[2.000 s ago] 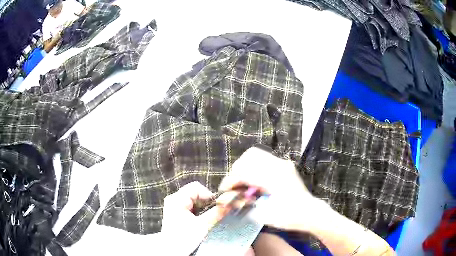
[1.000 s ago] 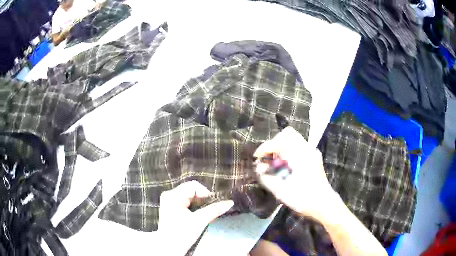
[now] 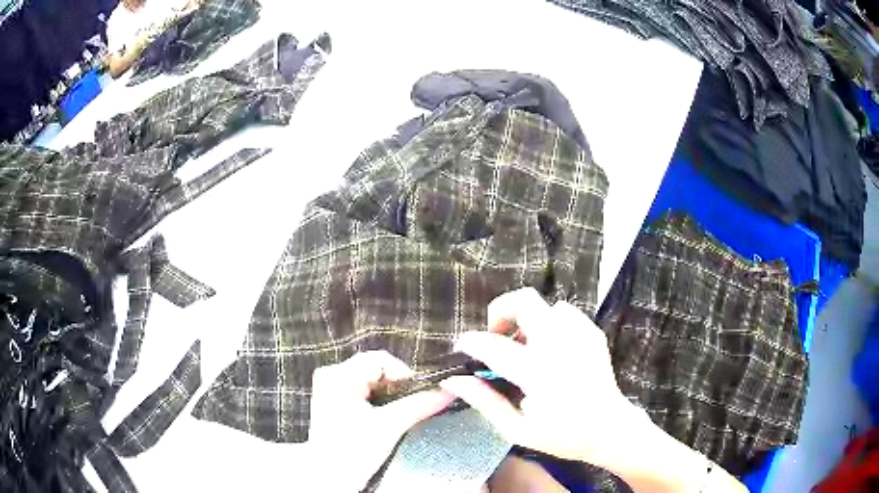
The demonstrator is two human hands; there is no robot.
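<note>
The plaid garment (image 3: 386,289) lies on the white table in front of me, dark olive-brown with cream lines. Its dark grey lining (image 3: 492,89) shows at the top. My left hand (image 3: 361,409) pinches a narrow folded edge of the plaid at the near side. My right hand (image 3: 549,371) is at the same edge, just right of my left hand. The thread snips (image 3: 487,374) are in my right hand, mostly hidden by the fingers, with a dark part and a blue glint showing.
Plaid garments (image 3: 77,207) and narrow strips (image 3: 159,404) lie at the left, beside a dark heap (image 3: 39,356) with white loops. Another plaid piece (image 3: 718,337) hangs over a blue bin (image 3: 752,212) at right. Grey speckled pieces (image 3: 718,38) are at the far right. A person's arm shows at the far left.
My right hand moved up and away from the edge, then came back down beside my left hand. My left hand stays on the edge.
</note>
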